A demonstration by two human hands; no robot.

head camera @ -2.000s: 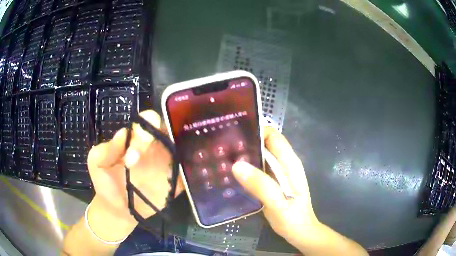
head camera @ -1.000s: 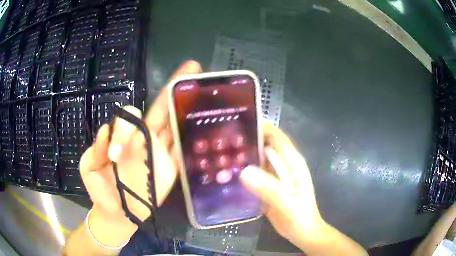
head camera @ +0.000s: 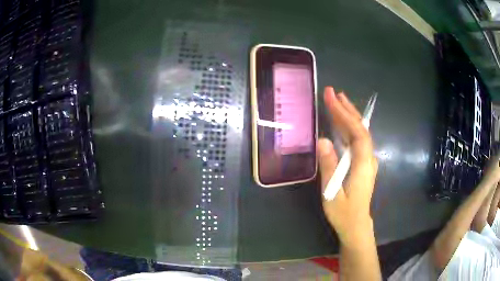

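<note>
The smartphone point(head camera: 285, 115) lies on the dark green surface, its screen lit pink. The clear carrier sheet point(head camera: 164, 181) lies left of it, with rows of small dark and silvery spots. My right hand point(head camera: 353, 170) is just right of the phone, not touching it, and holds the white-handled tweezers point(head camera: 340, 175) with the metal points up and away from me. My left hand point(head camera: 49, 269) is at the lower left edge, blurred and cut off; whether it holds anything cannot be told. The black frame cannot be made out.
A shiny black tray point(head camera: 46, 121) with ribbed pockets is at the left. Another black tray point(head camera: 460, 131) is at the far right. Beside it at the lower right are another person's arm point(head camera: 466, 219) and white clothing. A pale edge strip point(head camera: 408, 16) runs along the far side.
The phone has left my hands and lies on the surface. My right hand now has the tweezers. My left hand and the frame have left the middle. The view has shifted left-to-right, showing more sheet.
</note>
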